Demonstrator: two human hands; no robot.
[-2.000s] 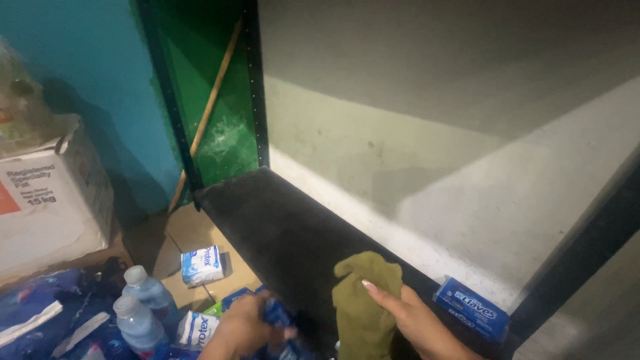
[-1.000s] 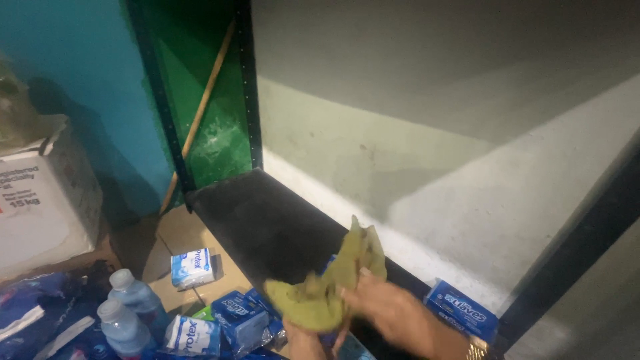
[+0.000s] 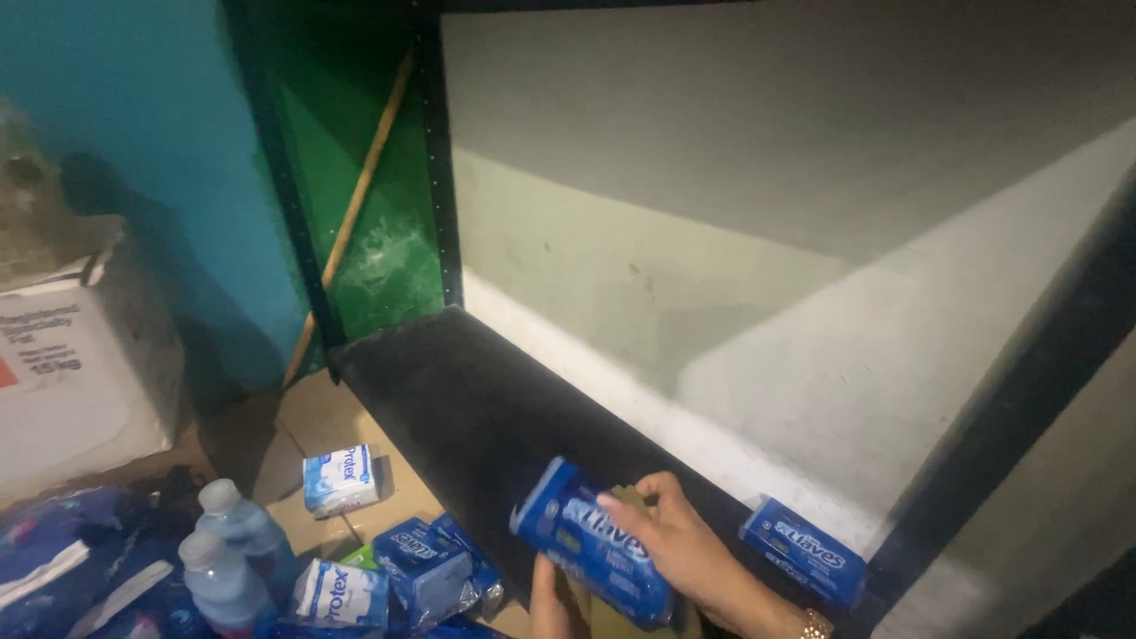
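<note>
A blue wrapped soap pack (image 3: 595, 546) is held tilted over the black shelf board (image 3: 470, 390). My right hand (image 3: 670, 541) grips its right side, with part of an olive cloth (image 3: 627, 497) between the fingers. My left hand (image 3: 555, 599) supports the pack from below at the bottom edge of the view, mostly hidden; more of the cloth shows under the pack. A similar blue pack (image 3: 803, 550) lies on the shelf at the right, beside the dark upright.
On the tiled floor at left are white-and-blue Protex packs (image 3: 340, 480), more blue packs (image 3: 422, 564), two capped bottles (image 3: 226, 586) and blue plastic packages (image 3: 71, 568). A white carton (image 3: 89, 355) stands behind them. A wooden stick (image 3: 368, 177) leans by the green panel.
The olive cloth was spread over my hands a second ago; now it is bunched under and behind the blue pack, which shows plainly in my hands.
</note>
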